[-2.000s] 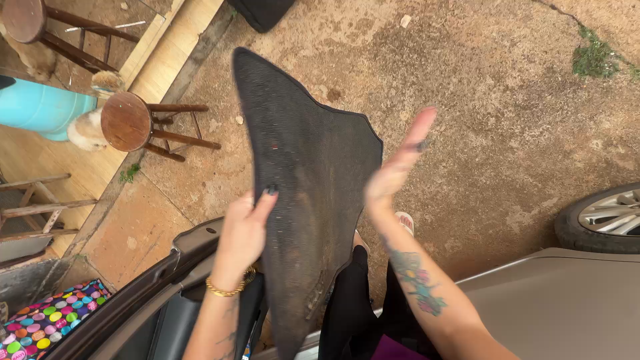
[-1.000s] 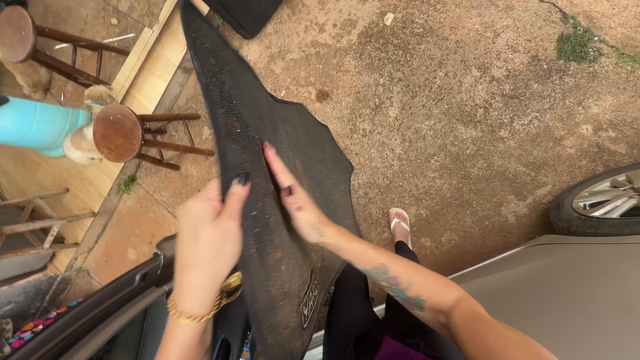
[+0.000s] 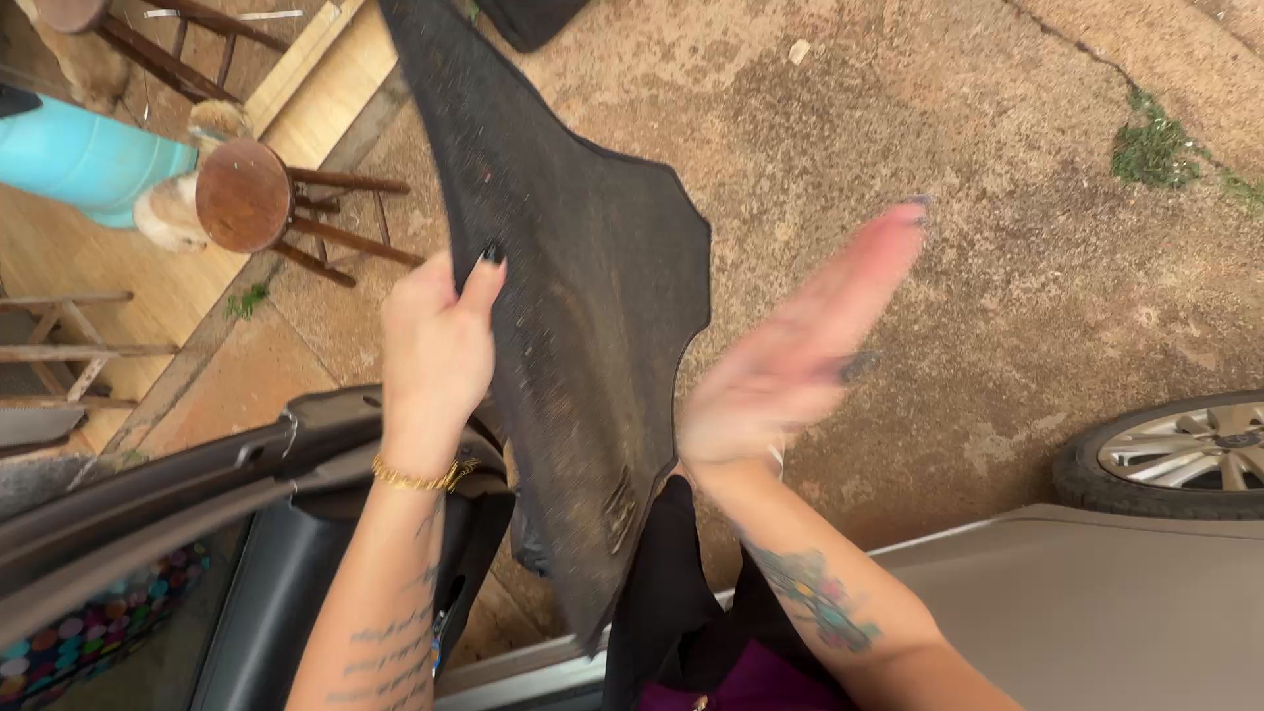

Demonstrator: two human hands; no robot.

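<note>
A black carpet car mat (image 3: 592, 296) with a bound edge hangs in front of me, its surface dusty and speckled with bits of debris. My left hand (image 3: 439, 346) grips its left edge, the thumb lying on top and the fingers hidden behind. To the right of the mat my right hand (image 3: 805, 346) is raised, palm flat and blurred by motion, holding nothing. Its wrist is close to the mat's right edge; whether they touch I cannot tell. A badge or patch (image 3: 620, 509) shows near the mat's lower end.
An open car door (image 3: 296, 474) is at lower left, the car's body panel (image 3: 1086, 592) and wheel (image 3: 1185, 444) at lower right. Wooden stools (image 3: 244, 196), a light-coloured animal (image 3: 170, 212) and a turquoise container (image 3: 89, 163) are at upper left. Another dark item (image 3: 533, 15) lies on the concrete.
One second ago my right hand was against the mat's face; now it is away from it, to the right. My left hand has kept its hold on the edge.
</note>
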